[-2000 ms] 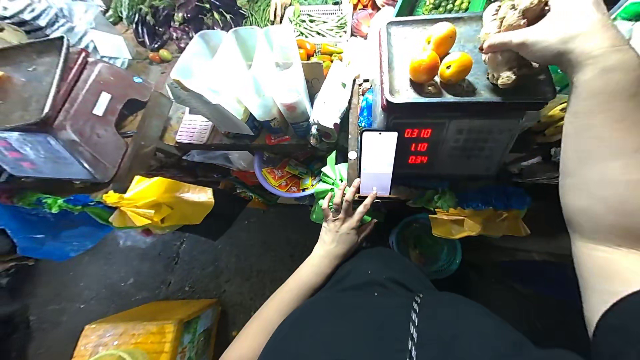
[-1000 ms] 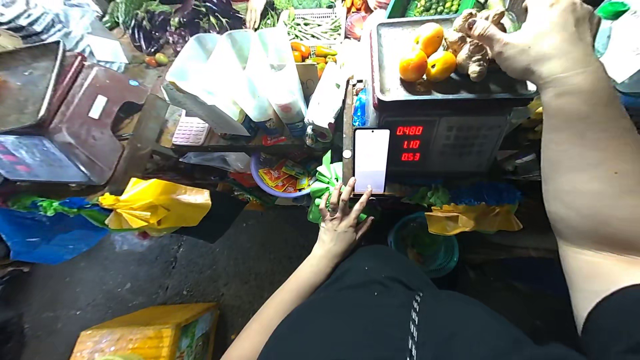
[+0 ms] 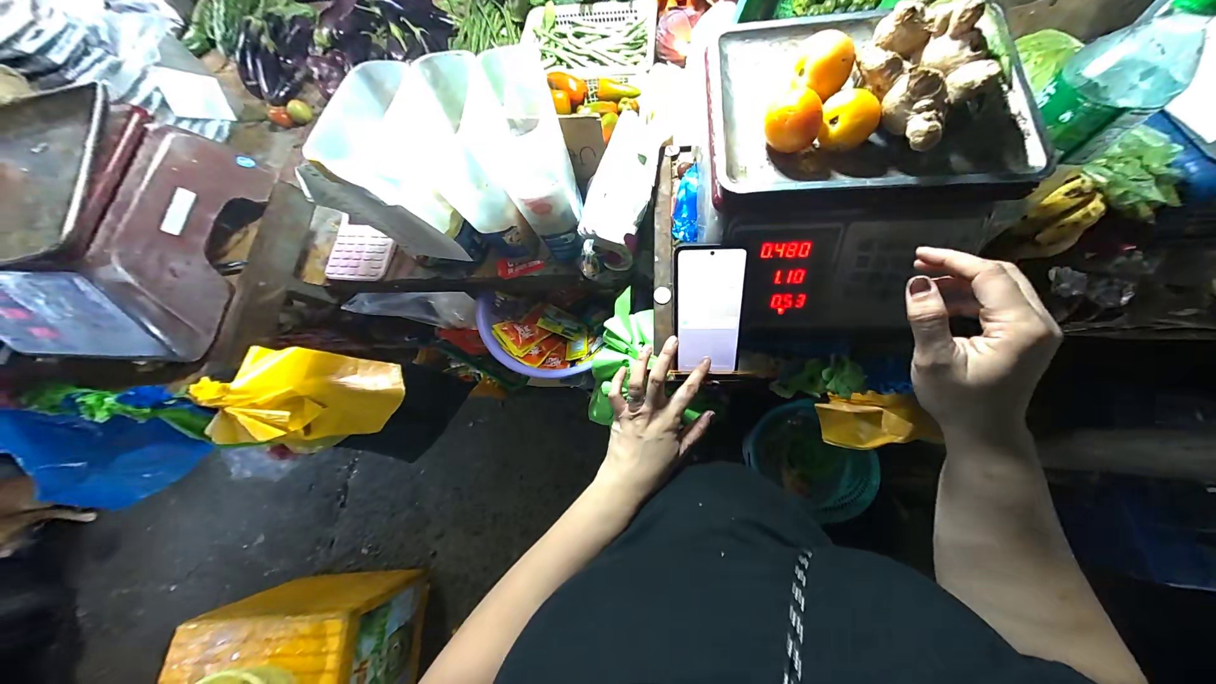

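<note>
On the metal tray point(image 3: 950, 166) of a digital weighing scale point(image 3: 855, 256) lie three orange tomatoes point(image 3: 822, 104) and, beside them, several pieces of ginger root point(image 3: 917, 104). Red digits glow on the scale's dark front. A smartphone point(image 3: 710, 309) with a lit screen leans upright at the left of those digits. My left hand point(image 3: 651, 413) touches the phone's lower edge with its fingertips, fingers spread. My right hand point(image 3: 983, 332) is raised in front of the scale's right side, below the tray, fingers curved with a gap to the thumb and nothing between them.
A second scale point(image 3: 142, 237) stands at the left near a pink calculator point(image 3: 359, 252). White plastic containers point(image 3: 456, 142) and a basin of sachets point(image 3: 484, 328) sit between. Yellow bags point(image 3: 304, 394) hang at the stall's edge. A yellow container point(image 3: 294, 627) stands on the floor, a teal basket point(image 3: 812, 465) below the scale.
My right hand has let go of the ginger and come down off the tray toward me. More ginger lies on the tray than two seconds ago. The first and third readings rose. My left hand stays at the phone.
</note>
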